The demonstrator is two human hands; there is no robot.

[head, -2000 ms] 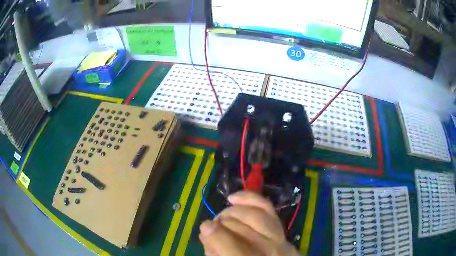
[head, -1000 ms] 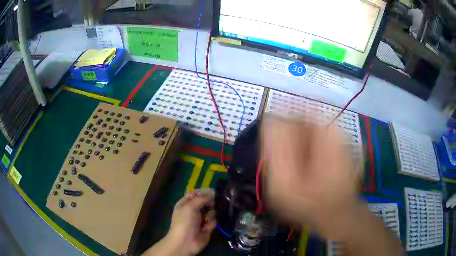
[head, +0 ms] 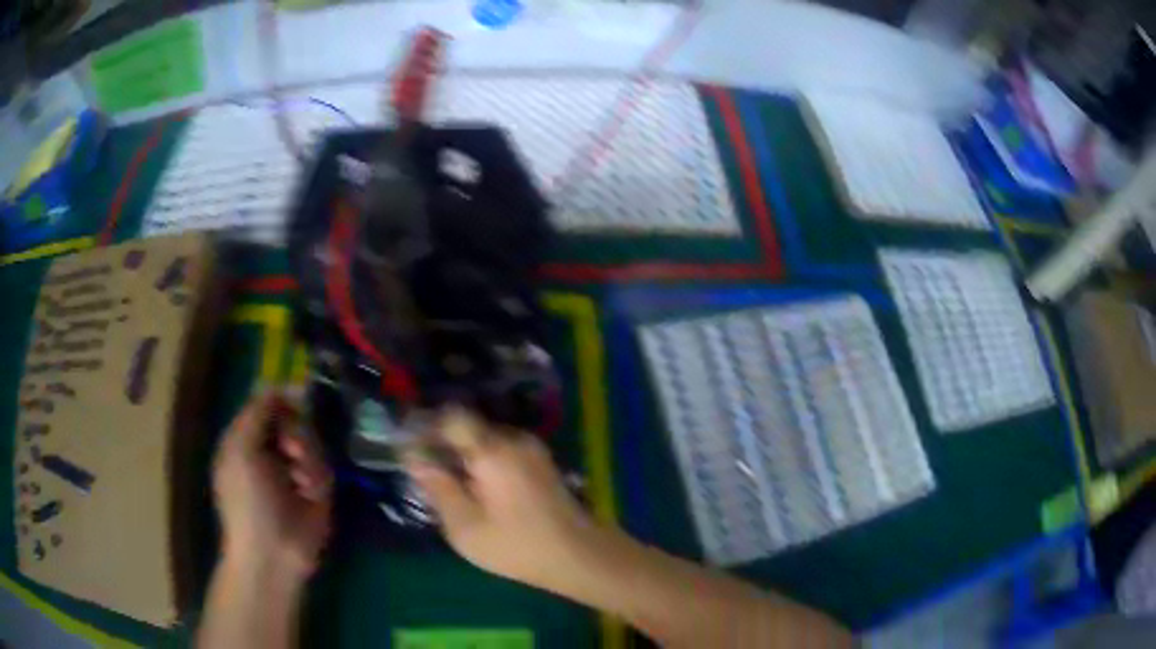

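Note:
The black test fixture [head: 437, 254] stands in front of me, its red handle [head: 417, 76] raised at the top. The view is blurred. My right hand [head: 482, 488] is at the low front of the fixture, fingers bent at the silvery seat [head: 403, 494]; whether it holds a part cannot be told. My left hand [head: 270, 475] is at the fixture's lower left side with curled fingers; what is in it cannot be seen. A greenish spot [head: 374, 421] shows between the hands.
The cardboard box [head: 121, 482] with dark pieces is on the left. The parts tray [head: 792, 425] is right of the fixture, with a second tray [head: 970, 336] farther right. Rear trays [head: 647, 165] lie behind. A green label [head: 464, 638] is at the front edge.
The view has turned right and down. The red handle, gripped by my right hand 2 seconds ago, now stands up free. My right hand has moved down to the fixture's front.

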